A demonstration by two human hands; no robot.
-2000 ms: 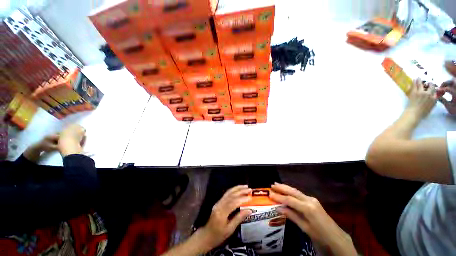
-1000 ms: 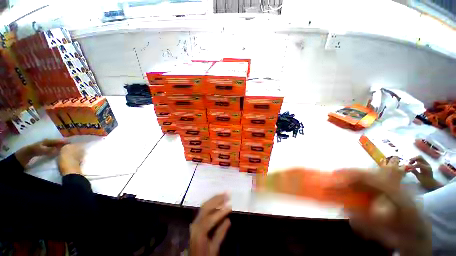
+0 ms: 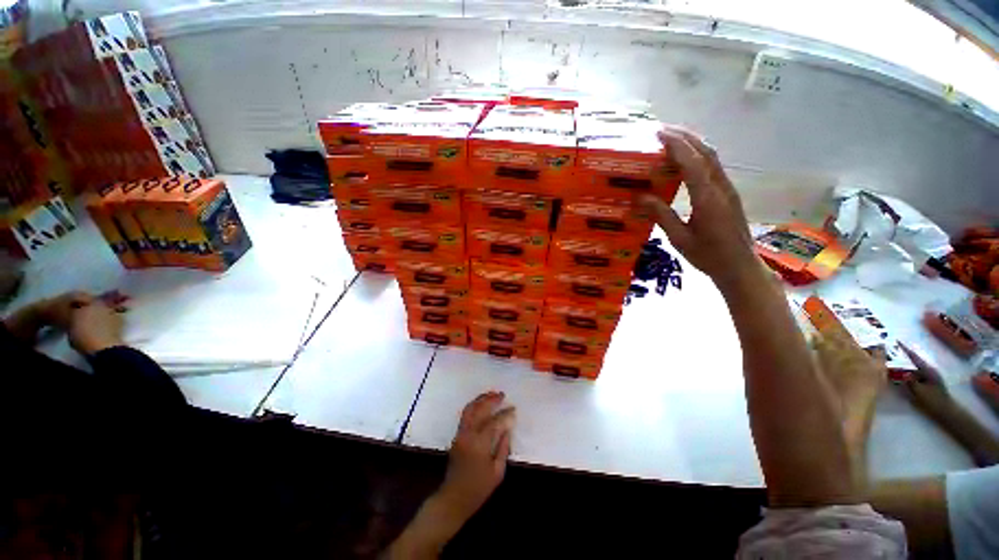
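Observation:
A stack of finished orange cartons [image 3: 504,235] stands on the white table, with dark handles on the ends facing me. My right hand [image 3: 701,208] is at the top right carton [image 3: 622,148], with the fingers on its right edge and the thumb by its front lower corner. The carton lies on the right column, level with the cartons beside it. My left hand [image 3: 481,443] is empty and rests at the table's front edge, below the stack, with its fingers slightly bent.
Black handles [image 3: 655,269] lie right of the stack, and a black heap [image 3: 298,177] lies behind left. A neighbour's orange cartons [image 3: 181,224] stand at left. Flat orange cartons [image 3: 805,252] and a crumpled white bag [image 3: 893,230] lie at right. Neighbours' hands work on both sides.
The carton from my lap is now on top of the right column. My right hand has moved up and forward to it. My left hand has come to the table edge. The view has tilted up.

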